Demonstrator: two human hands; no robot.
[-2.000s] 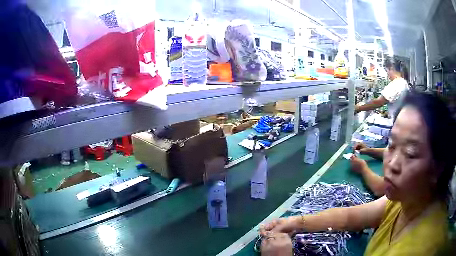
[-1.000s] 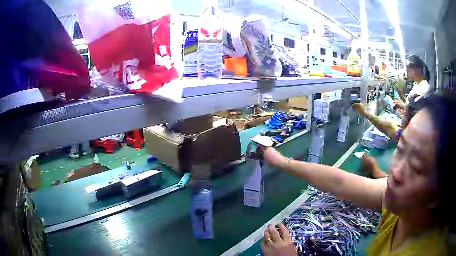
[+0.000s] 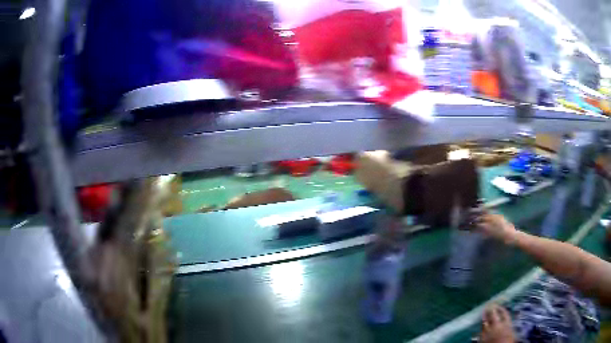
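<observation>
Neither of my hands is in the picture. The view is blurred. A retail box [image 3: 383, 288] stands upright on the green conveyor belt [image 3: 321, 301], nearest in front of me. A second retail box [image 3: 460, 258] stands to its right, with another person's hand at its top. That person's other hand is at the lower right, beside a tangled heap of cables [image 3: 553, 311]. More upright boxes stand farther along the belt at the right.
An overhead shelf [image 3: 268, 144] crosses the view, holding a blue bag [image 3: 161, 53] and a red-and-white plastic bag [image 3: 352, 50]. An open brown carton [image 3: 442, 191] and flat boxes [image 3: 347, 216] lie across the belt. A post [image 3: 50, 134], brown cardboard [image 3: 144, 268] and white table [image 3: 40, 281] are left.
The view has swung left, bringing in the post and white table. The neighbouring person's face has left the picture. Their hand has gone from near the cable heap to a box top.
</observation>
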